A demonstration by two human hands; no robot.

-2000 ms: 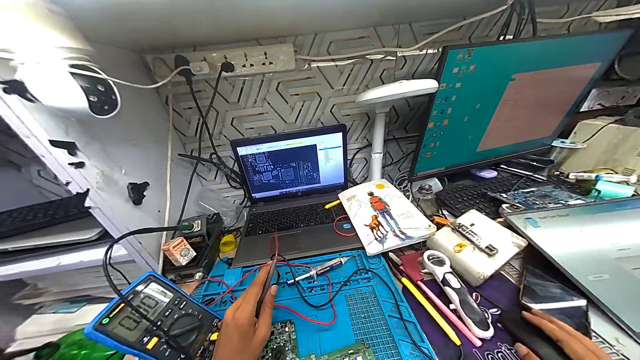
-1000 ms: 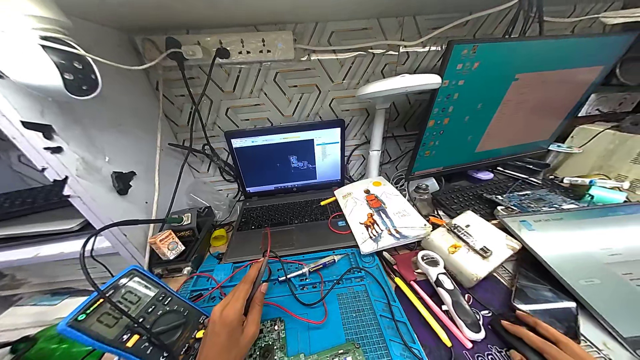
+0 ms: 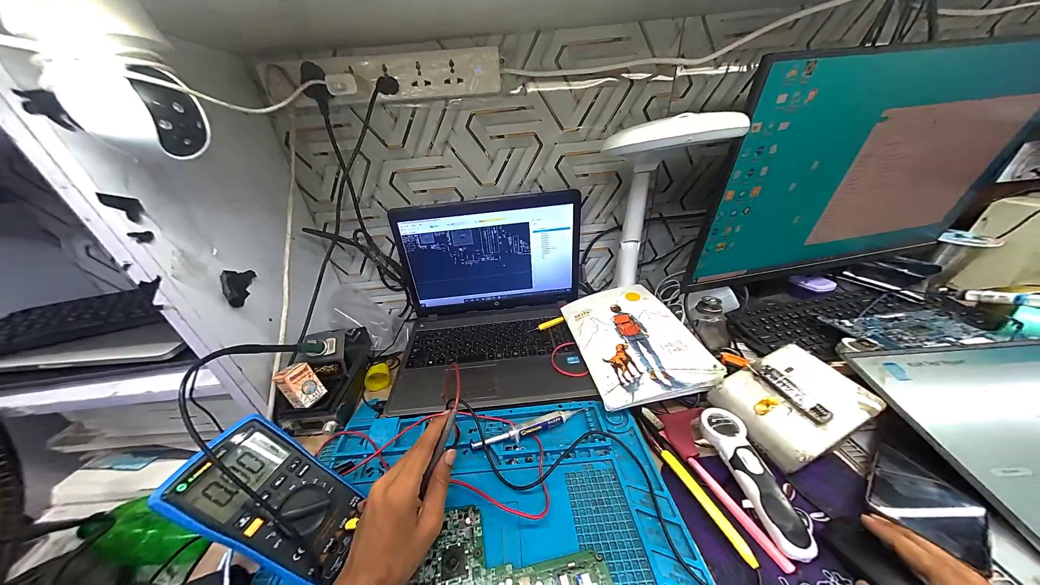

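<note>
My left hand [image 3: 406,496] is closed around dark multimeter probes [image 3: 439,455], held upright over the blue silicone repair mat [image 3: 520,532]. Just below and right of it lie green circuit boards [image 3: 457,548], partly cut off by the frame's edge. A blue-framed digital multimeter [image 3: 260,496] leans to the left of that hand, its display lit. My right hand [image 3: 918,552] rests on a black computer mouse [image 3: 865,548] at the lower right, beside a dark smartphone [image 3: 926,500]. An open laptop [image 3: 487,260] behind the mat shows a board layout.
A syringe [image 3: 528,428] and red and black leads cross the mat. Right of it lie a notebook [image 3: 638,345], a yellow pen-like tool [image 3: 711,508], a white-and-grey handheld tool [image 3: 760,483] and a white box [image 3: 796,406]. A large monitor [image 3: 877,154] and a silver laptop lid [image 3: 959,422] stand right.
The board layout on the laptop screen has shifted and changed zoom. My left hand still holds the probes above the mat; my right hand stays at the mouse.
</note>
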